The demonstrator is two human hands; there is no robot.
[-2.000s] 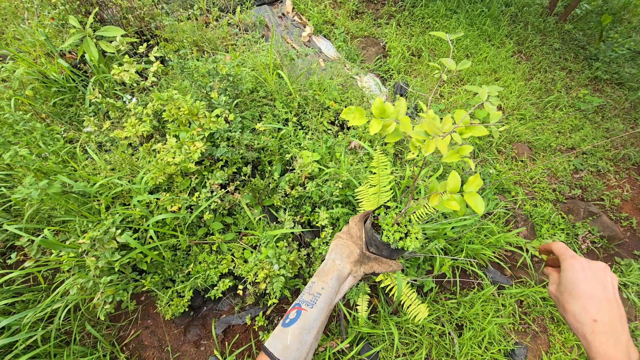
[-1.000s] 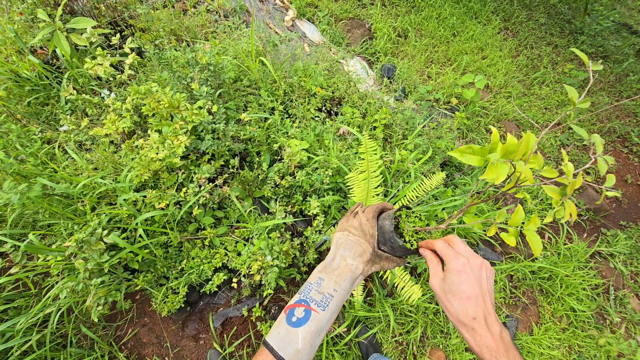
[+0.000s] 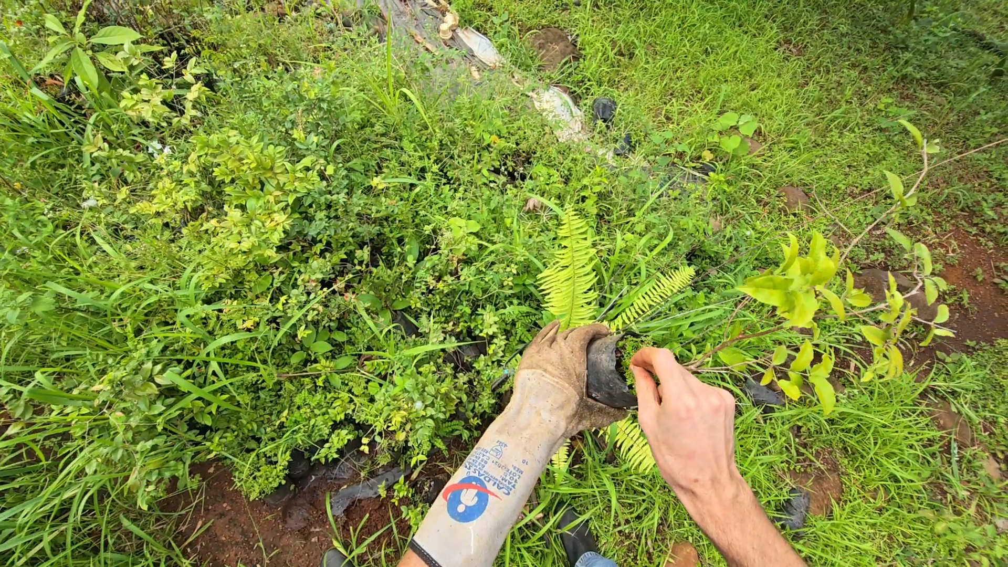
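My left hand, in a long, soiled pale glove that bears writing and a logo, grips a black plastic nursery bag tilted on its side. From its mouth a leafy sapling leans to the right, with small green weeds at its base. My bare right hand is at that mouth, its thumb and forefinger pinched together on the small greens; the fingertips are partly hidden. Fern fronds show behind and below the gloved hand.
Dense low plants fill the left. A torn ground sheet lies at the top. Stones and bare red soil break the grass at right. A dark boot stands at the bottom.
Over two seconds, my right hand has come left to the bag's mouth. The bag has gone from more upright to tilted, and the sapling's top has swung right.
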